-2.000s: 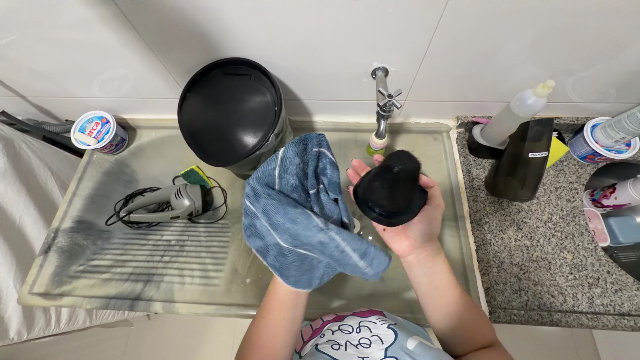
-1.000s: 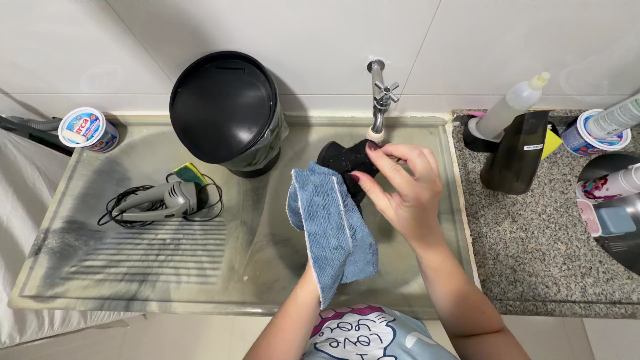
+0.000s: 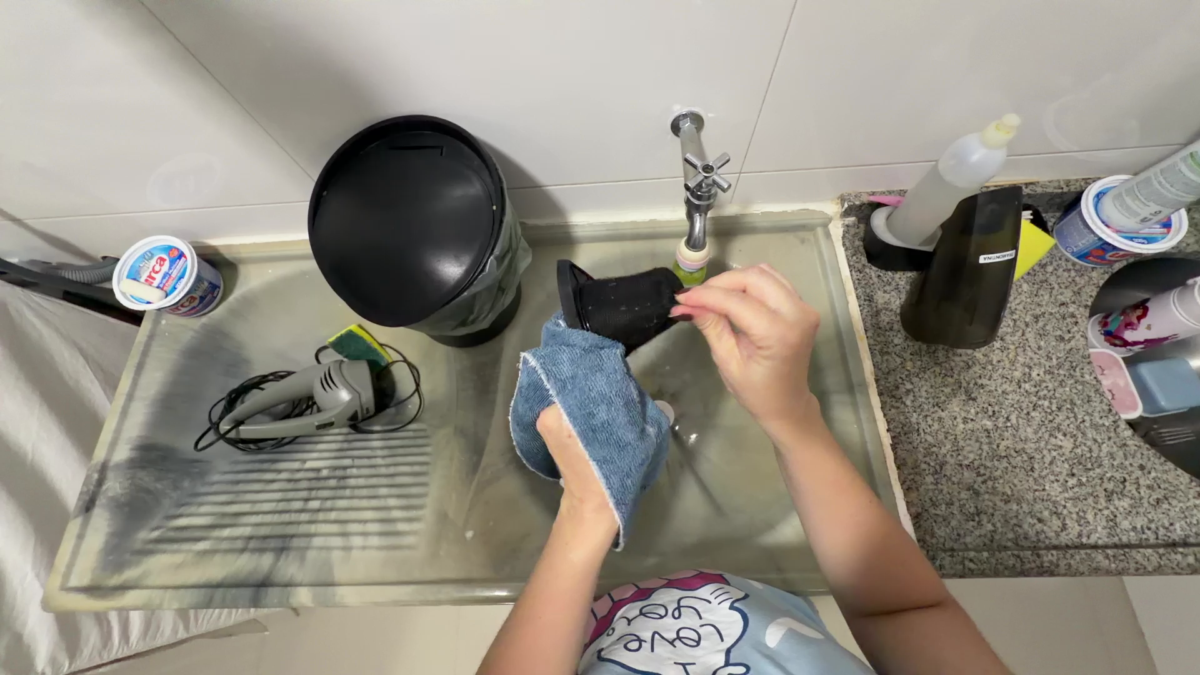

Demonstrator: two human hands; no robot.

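My left hand (image 3: 568, 459) is wrapped in a blue cloth (image 3: 600, 403) and holds a black vacuum filter (image 3: 623, 305) through it, over the sink basin. The filter lies on its side, its wide rim to the left, with pale specks on its dark fabric. At its narrow right end, the thumb and fingertips of my right hand (image 3: 755, 342) pinch the fabric. Most of my left hand's fingers are hidden by the cloth. Behind the filter is the metal faucet (image 3: 698, 192).
A black-lidded bin (image 3: 408, 225) stands in the sink's back. Left of it lie a grey handheld vacuum (image 3: 323, 394) with its cord, a sponge (image 3: 358, 345) and a plastic tub (image 3: 169, 277). The granite counter (image 3: 984, 450) on the right holds bottles and a dark container (image 3: 966, 272).
Two seconds ago the filter rested on my open right hand, with the cloth over my left. Now my left hand holds the filter through the cloth and my right fingertips pinch its end.
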